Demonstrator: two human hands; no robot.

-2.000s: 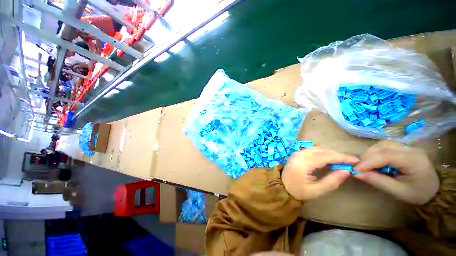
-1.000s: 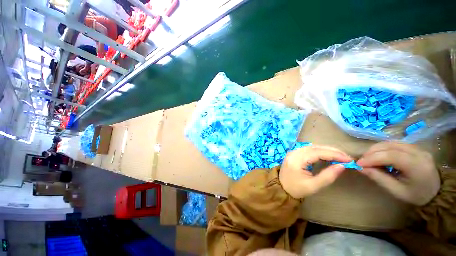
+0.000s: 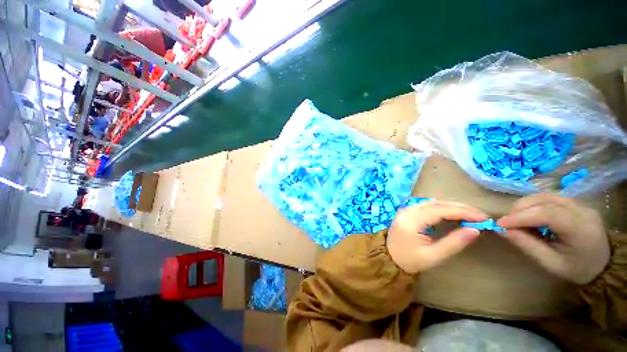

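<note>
My left hand point(image 3: 430, 237) and my right hand point(image 3: 560, 237) meet over the cardboard sheet point(image 3: 481, 289). Their fingertips hold a small blue plastic piece point(image 3: 483, 225) between them. More blue shows under the curled fingers of each hand. The blue-filled poly bag point(image 3: 344, 179) lies beside my left hand. The clear poly bag point(image 3: 515, 89) lies open beyond my right hand, with a heap of blue pieces point(image 3: 519, 150) inside. Whether the held piece is one part or two joined cannot be told.
A green conveyor belt point(image 3: 385, 62) runs along the bench. Orange-red parts point(image 3: 199, 34) and people are across it. A red stool point(image 3: 192, 275) and a carton with a blue-filled bag point(image 3: 268, 287) stand below the bench. A small carton point(image 3: 146, 192) sits farther along it.
Both hands stay in nearly the same place, fingertips together. The blue piece between them has shifted slightly and shows more than one second ago. The bags have not visibly moved on the bench.
</note>
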